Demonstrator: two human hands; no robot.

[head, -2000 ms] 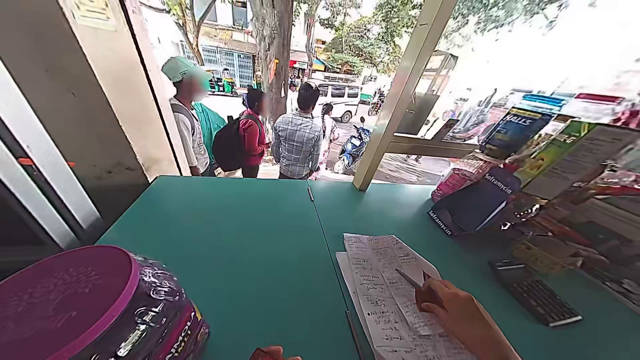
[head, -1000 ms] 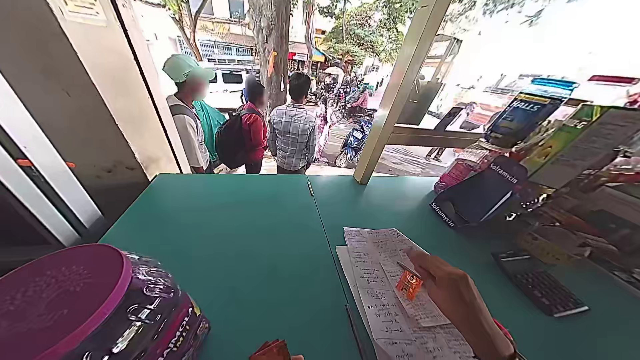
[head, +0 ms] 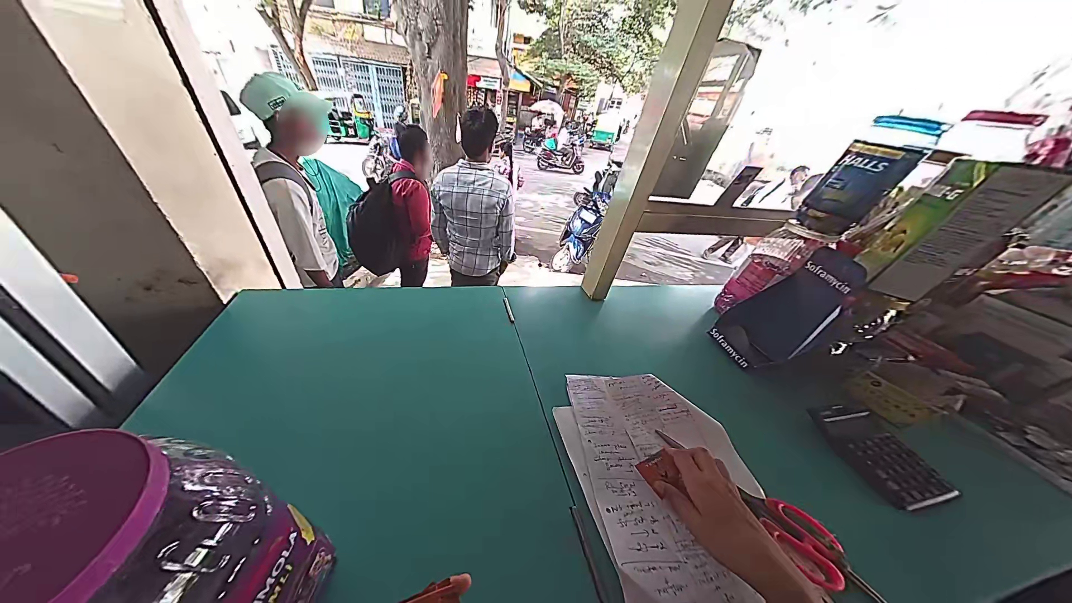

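Note:
My right hand [head: 699,494] is closed on a small orange-red packet [head: 657,471], over handwritten paper sheets [head: 624,494] on the green counter. A thin pointed tip [head: 667,439] sticks out just beyond the fingers; what it belongs to is hidden. Scissors with red handles [head: 800,536] lie beside my right wrist, partly covered by it. At the bottom edge only the fingertips of my left hand [head: 457,583] show, with an orange-brown item [head: 431,593] held at them.
A purple-lidded plastic jar [head: 159,519] stands at the lower left of the counter [head: 377,402]. On the right are a calculator [head: 883,456], a dark display box [head: 791,310] and product jars [head: 863,180]. Several people [head: 475,201] stand outside, beyond the counter.
The orange packet was not visible in my right hand two seconds ago; it shows one second ago and now. My right hand has moved down the paper, and the red-handled scissors have come into view.

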